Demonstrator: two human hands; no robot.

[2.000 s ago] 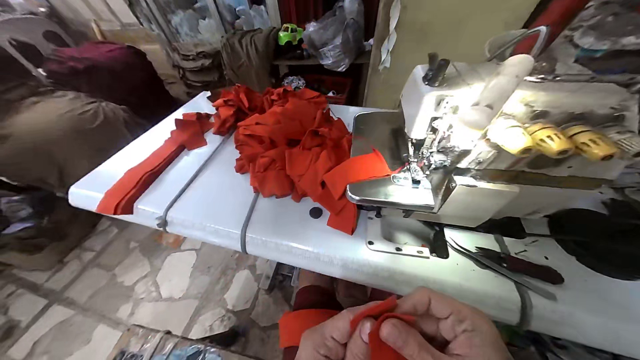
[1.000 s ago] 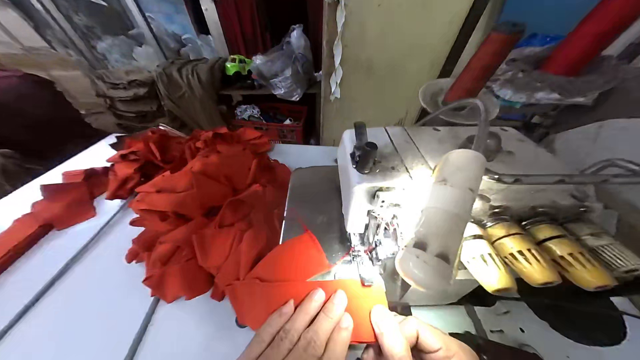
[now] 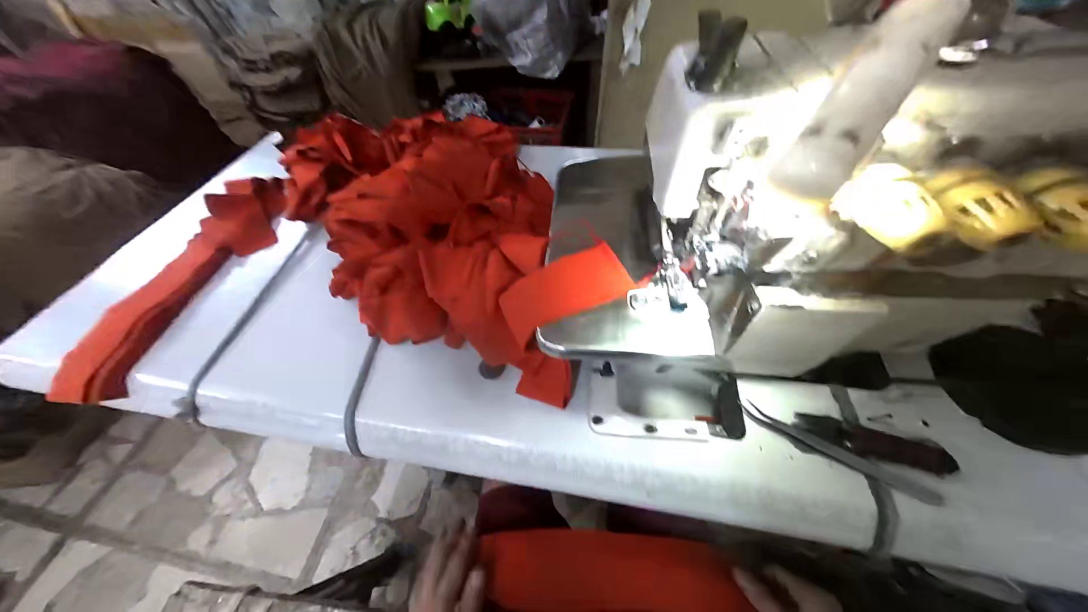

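At the bottom edge, a red fabric piece [image 3: 608, 571] lies spread over my lap below the table. My left hand [image 3: 449, 571] is blurred at its left end, touching it; whether it grips is unclear. My right hand [image 3: 786, 588] is at its right end, mostly cut off by the frame. Above, the sewing machine [image 3: 697, 170] has its lamp lit. A red fabric strip [image 3: 565, 289] lies on its metal plate, running from near the needle toward a heap of red fabric pieces [image 3: 442, 221]. Farther left, stacked red strips [image 3: 140, 323] lie along the table.
The white table [image 3: 425, 416] has grey cords around it. Tweezers [image 3: 841, 455] and a dark-handled tool [image 3: 901, 448] lie at its front right. A black cloth or pad [image 3: 1020, 382] is at the far right. Yellow thread-tension knobs [image 3: 977, 208] stick out from the machine. A red crate [image 3: 535, 110] stands behind.
Both hands have moved from the machine's plate down to my lap, where the red fabric piece is now spread. The view has swung back to show more table and floor.
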